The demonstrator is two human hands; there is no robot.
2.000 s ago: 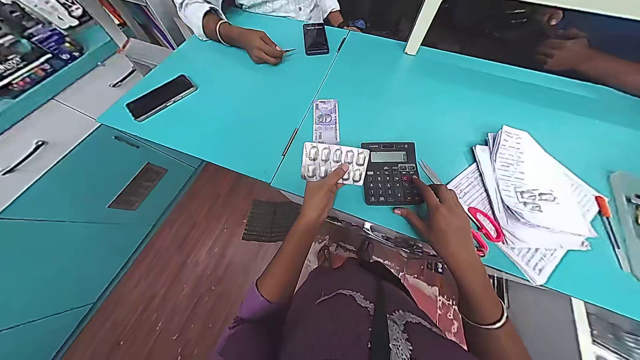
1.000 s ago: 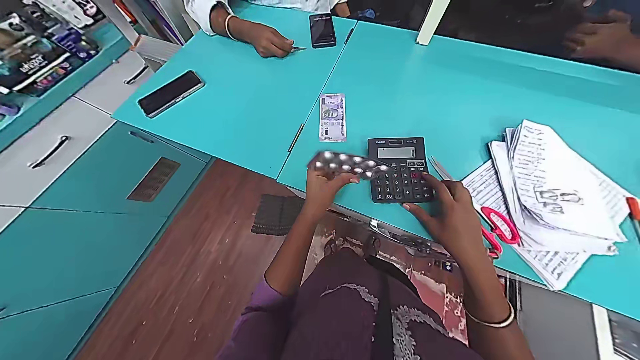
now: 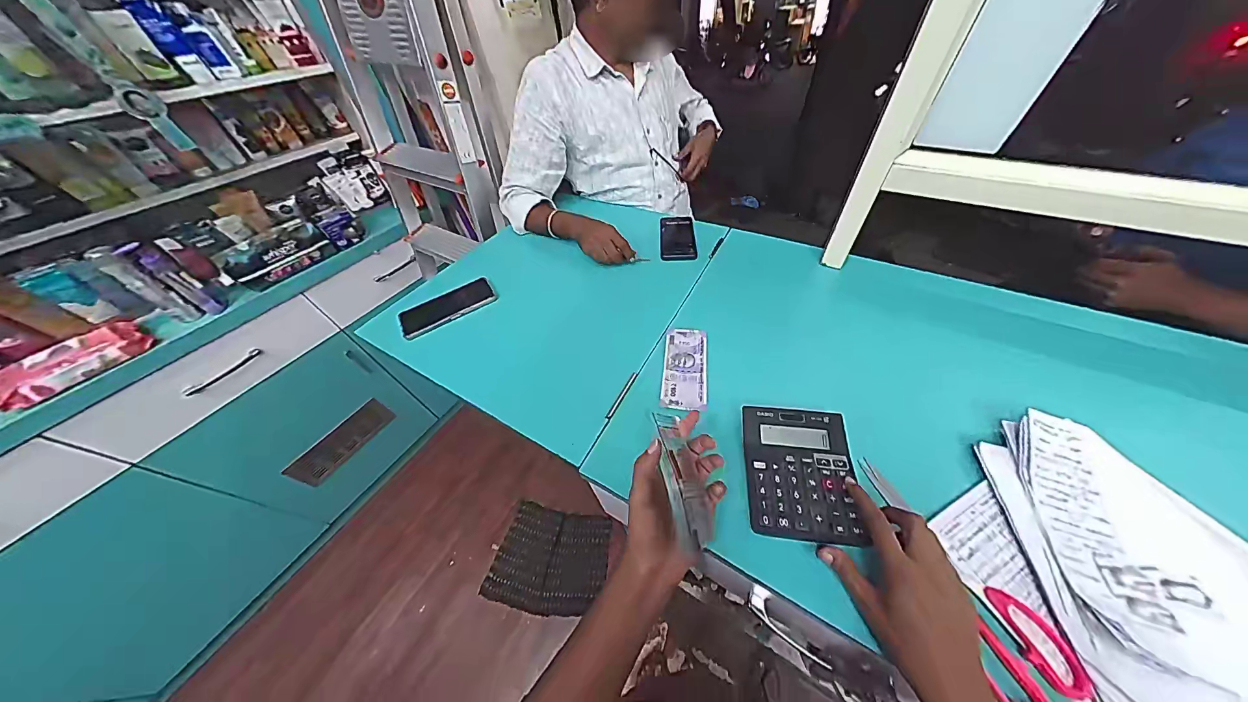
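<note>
My left hand [image 3: 663, 507] holds a blister pack of tablets [image 3: 684, 483], turned nearly edge-on, at the counter's front edge. A black Casio desk calculator [image 3: 801, 478] lies flat just right of it. My right hand [image 3: 907, 575] rests at the calculator's lower right side, its index fingertip at the right-hand keys and its thumb by the bottom edge; it grips nothing. Beyond my left hand lies a purple banknote [image 3: 684, 369] on the turquoise counter [image 3: 936, 341]. Red-handled scissors [image 3: 1033, 639] lie beside my right hand, their blades pointing past the calculator.
Handwritten papers [image 3: 1121, 546] are stacked at the right. A smartphone [image 3: 447, 307] lies on the left counter flap, another [image 3: 678, 238] near the hand [image 3: 604, 242] of a person across the counter. Drawers, packed shelves [image 3: 185, 93] and an aluminium ladder [image 3: 429, 161] stand left.
The blister pack has turned from face-up to nearly edge-on in my left hand. My right hand stays by the calculator. The view has tilted up, showing the person opposite.
</note>
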